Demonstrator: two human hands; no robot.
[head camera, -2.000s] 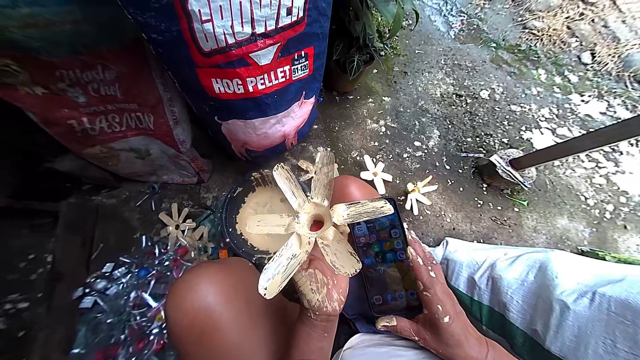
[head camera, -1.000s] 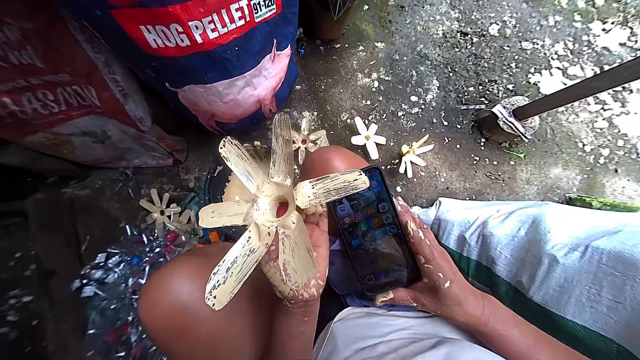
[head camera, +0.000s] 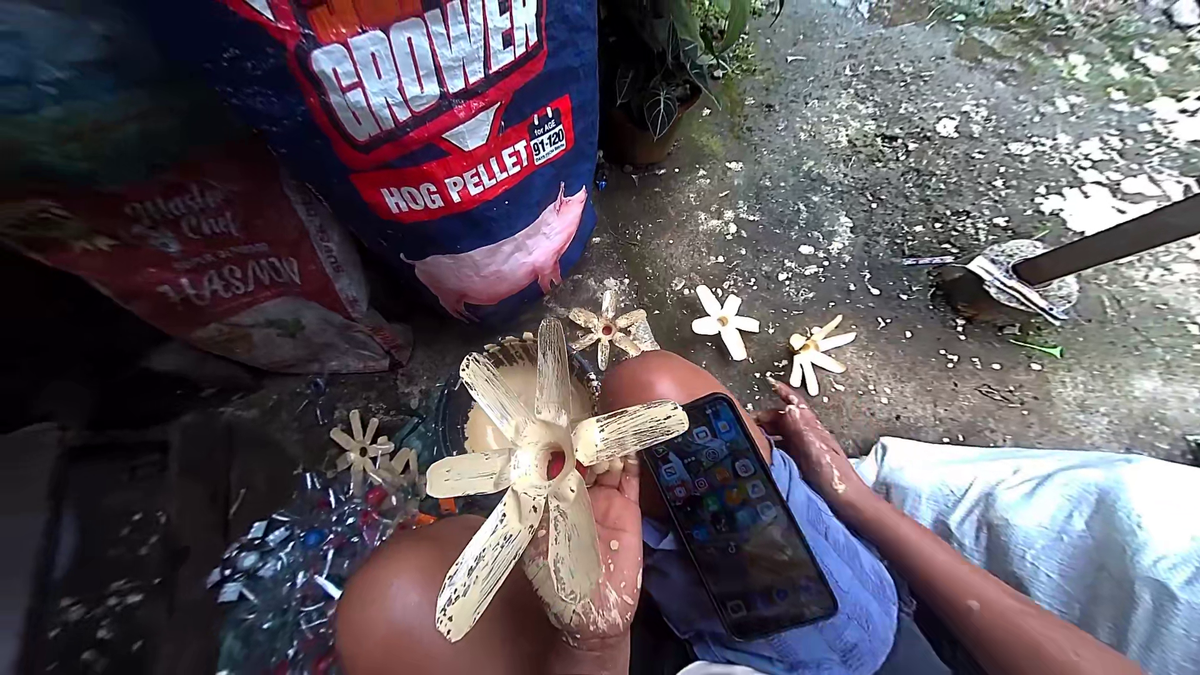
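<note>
A large cream-painted flower shape with six petals and a central hole (head camera: 527, 448) rests on my left hand (head camera: 609, 562), which is palm up and speckled with cream paint. Dark streaks show through its petals. Behind it stands a round container of cream paint (head camera: 487, 429), partly hidden. A smartphone (head camera: 741, 525) with its screen lit lies on the blue cloth over my right thigh. My right hand (head camera: 808, 445), also paint-flecked, is beside my right knee, off the phone; its fingers are partly hidden and it seems to hold nothing. Small cream flowers (head camera: 725, 323) lie on the ground past the knee.
A blue hog pellet sack (head camera: 469, 178) and a red sack (head camera: 225, 272) stand ahead and left. Shiny plastic scraps (head camera: 281, 581) are at lower left, a white sack (head camera: 1041, 525) at right. A pole (head camera: 1116, 239) slants in at right; a potted plant (head camera: 656, 112) is at top.
My right hand has let go of the phone and moved away to the right of the knee. My left hand still supports the large flower.
</note>
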